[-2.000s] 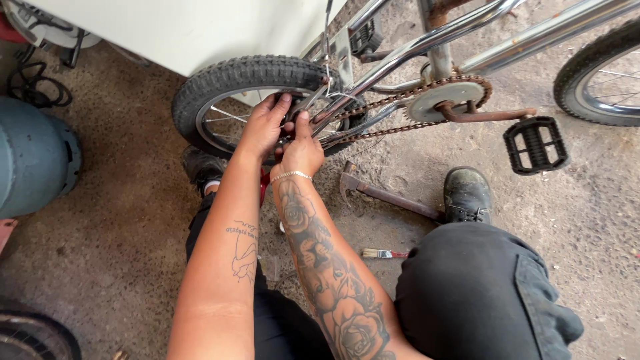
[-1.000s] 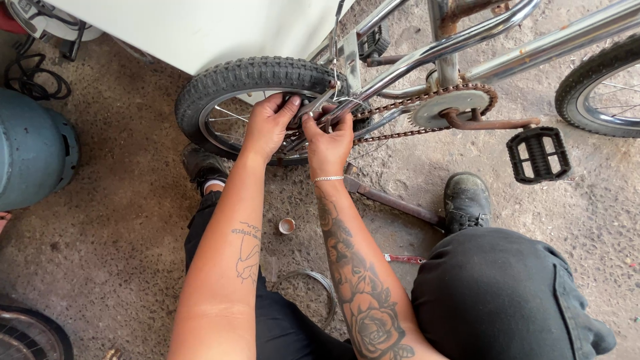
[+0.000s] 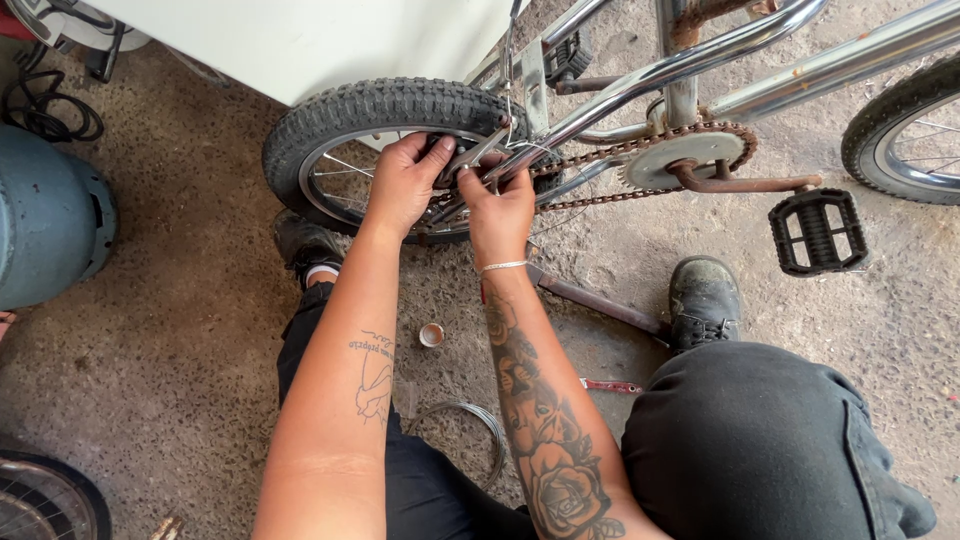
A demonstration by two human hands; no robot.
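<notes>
A chrome bicycle frame (image 3: 592, 97) stands with its knobby rear tire (image 3: 375, 97) in front of me. My left hand (image 3: 411, 176) grips a part of the rear brake caliper (image 3: 474, 154) between thumb and fingers, over the wheel's rim. Close on its right, my right hand (image 3: 501, 202) has its thumb against the caliper's lower arm, its fingers curled behind by the chrome frame tube. A thin cable (image 3: 510, 67) runs down to the caliper. The rusty chain (image 3: 600, 156) passes to the right around the chainring (image 3: 684, 159). My fingers hide the exact part held.
On the ground lie a hammer (image 3: 600, 304), a small round cap (image 3: 431, 335), a coil of wire (image 3: 495, 435) and a red-handled brush (image 3: 615, 386). A blue gas cylinder (image 3: 52, 217) stands left, a white panel (image 3: 315, 37) behind the tire. The black pedal (image 3: 817, 231) juts out at right.
My right hand has shifted from beside my left hand to the right, onto the caliper's lower arm. The cap and wire coil, hidden two seconds ago, now show between my forearms.
</notes>
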